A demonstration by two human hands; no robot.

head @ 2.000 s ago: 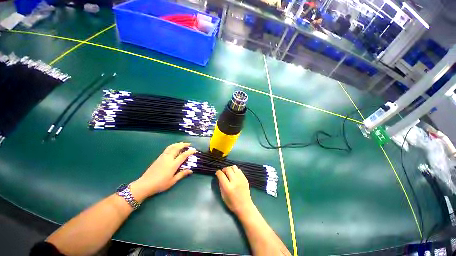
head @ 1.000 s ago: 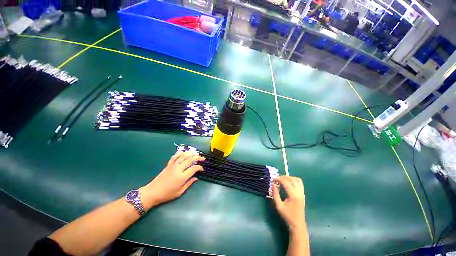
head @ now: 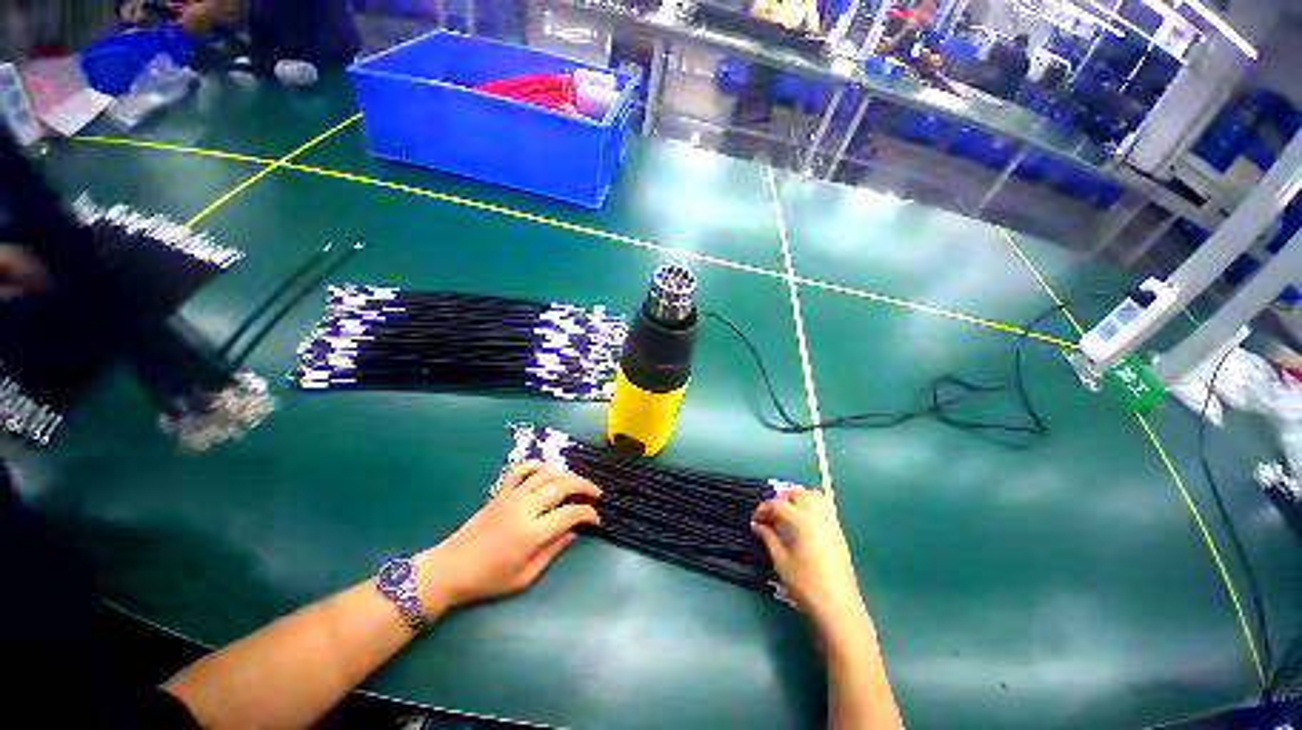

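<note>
A row of thin black cables with white ends [head: 671,511] lies on the green table in front of me. My left hand [head: 517,525] rests with bent fingers on its left part, holding it against the table. My right hand [head: 803,542] grips its right end and hides most of the white tips there. A yellow and black heat gun [head: 655,364] stands nozzle-up just behind the row. A second cable bundle [head: 464,342] lies behind and to the left of the gun.
At the left, a person's dark sleeve [head: 86,271] reaches over a large cable stack [head: 150,264], beside blurred white cable ends [head: 219,409]. A blue bin [head: 493,143] holds red items. The gun's cord [head: 885,418] loops right towards a white power strip [head: 1128,325].
My right hand has moved from the row's middle to its right end. The cables are more spread. A person's dark arm has come in at the left, and blurred cable ends now cover part of the two separate cables.
</note>
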